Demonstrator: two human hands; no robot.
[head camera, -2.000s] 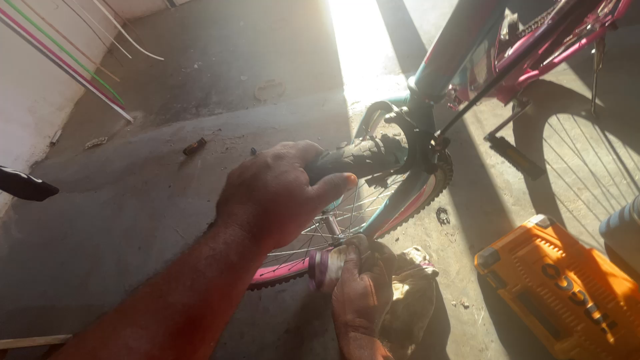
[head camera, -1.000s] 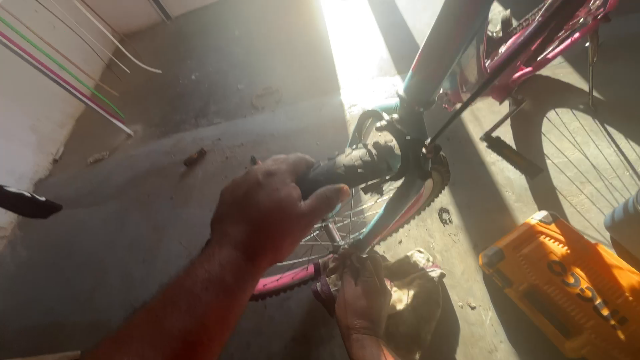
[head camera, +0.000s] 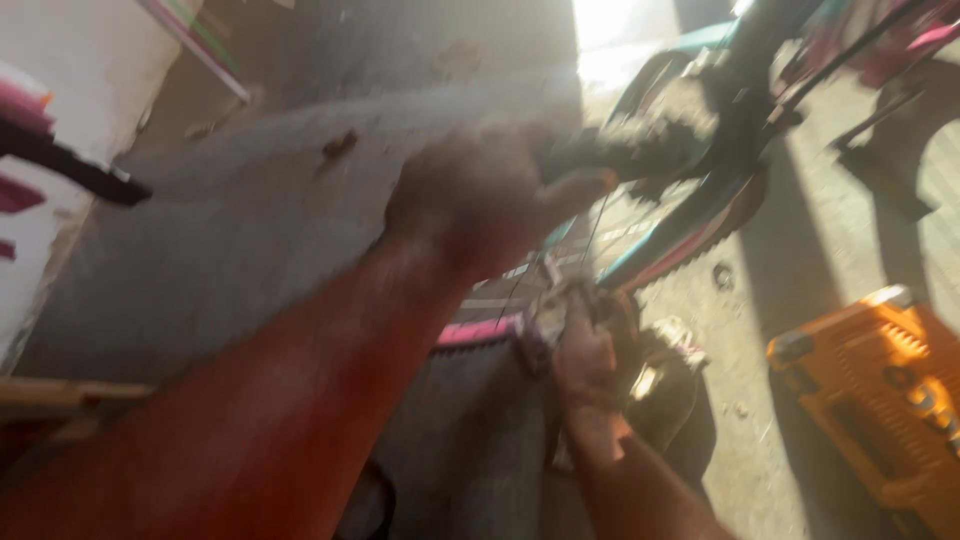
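Note:
My left hand (head camera: 480, 195) is wrapped around a dark rounded bicycle part (head camera: 637, 154), which looks like a handlebar grip, above the front wheel. Lower down, my right hand (head camera: 585, 349) is at the wheel's hub area, closed on a crumpled cloth (head camera: 551, 311) beside the fork (head camera: 645, 232). Below the spokes shows the wheel's pink rim (head camera: 476, 331) with its knobby tyre. More crumpled material (head camera: 667, 382) hangs to the right of my right hand. Blur hides the fingertips of the right hand.
An orange Ingco case (head camera: 862, 390) lies on the concrete floor at the right. The bicycle's pink frame (head camera: 885, 37) and pedal (head camera: 885, 180) are at the upper right. Thin coloured rods (head camera: 202, 52) lean by the wall. A small brown scrap (head camera: 340, 144) lies on the floor.
The view has shifted, and more pink and black parts show at the left edge. My left hand stays on the dark part and my right hand stays low by the hub.

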